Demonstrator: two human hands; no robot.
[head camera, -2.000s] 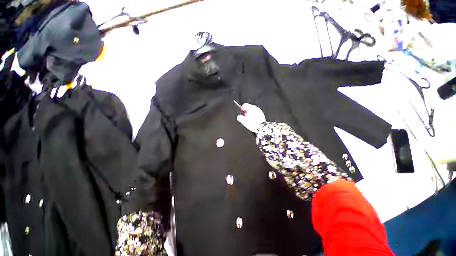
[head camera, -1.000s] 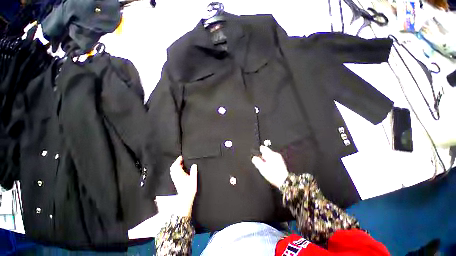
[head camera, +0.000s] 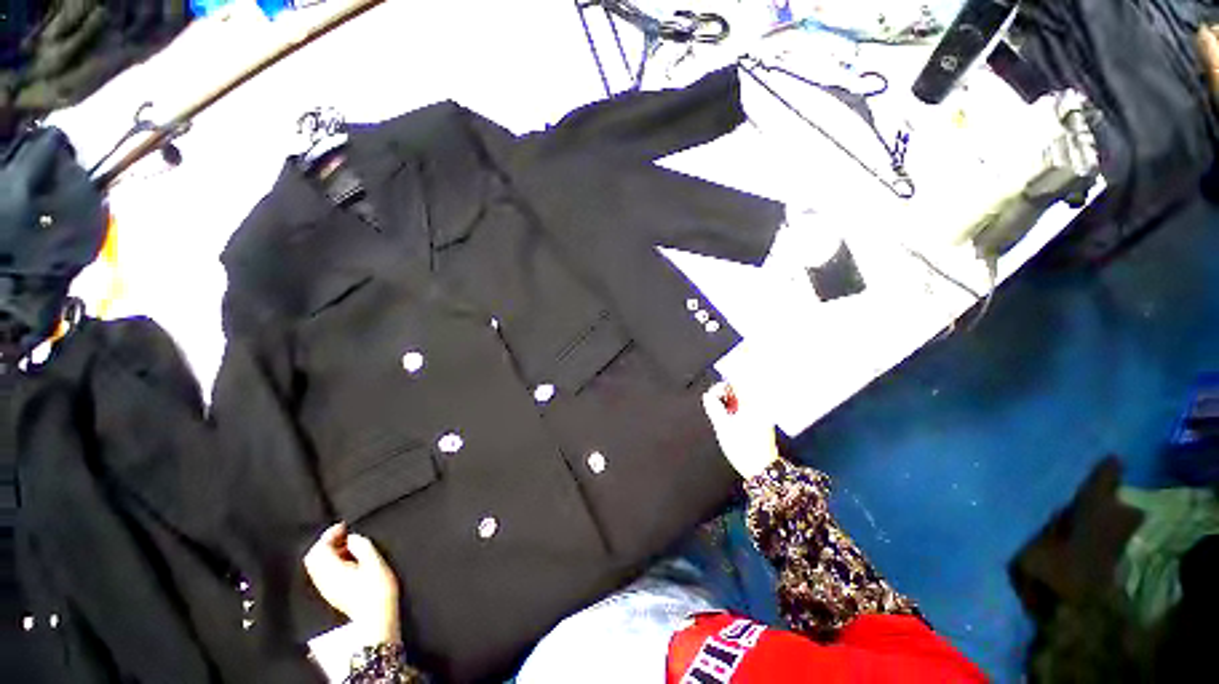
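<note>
A black double-breasted coat (head camera: 515, 441) lies front up on a white table, with pale shiny buttons and flap pockets. A hanger hook (head camera: 321, 127) shows at its collar. A second black sleeve pair spreads to the right from under or beside it. My left hand (head camera: 353, 577) rests at the coat's left side below the flap pocket, fingers slightly apart. My right hand (head camera: 743, 428) is at the coat's right edge, fingers bent. A small red spot shows at its fingertips; whether it grips the edge or a small thing is unclear.
More black garments (head camera: 114, 468) lie at left, with a grey-blue bundle (head camera: 40, 214) above. Black hangers (head camera: 856, 100), a dark flat piece (head camera: 837, 271) and a black cylindrical object (head camera: 960, 54) are on the table (head camera: 802, 361). Dark clothes are heaped beyond its right end, over blue floor.
The view has swung right, so the coat appears further left. My right hand has left the front buttons for the coat's right edge. My left hand stays by the left pocket.
</note>
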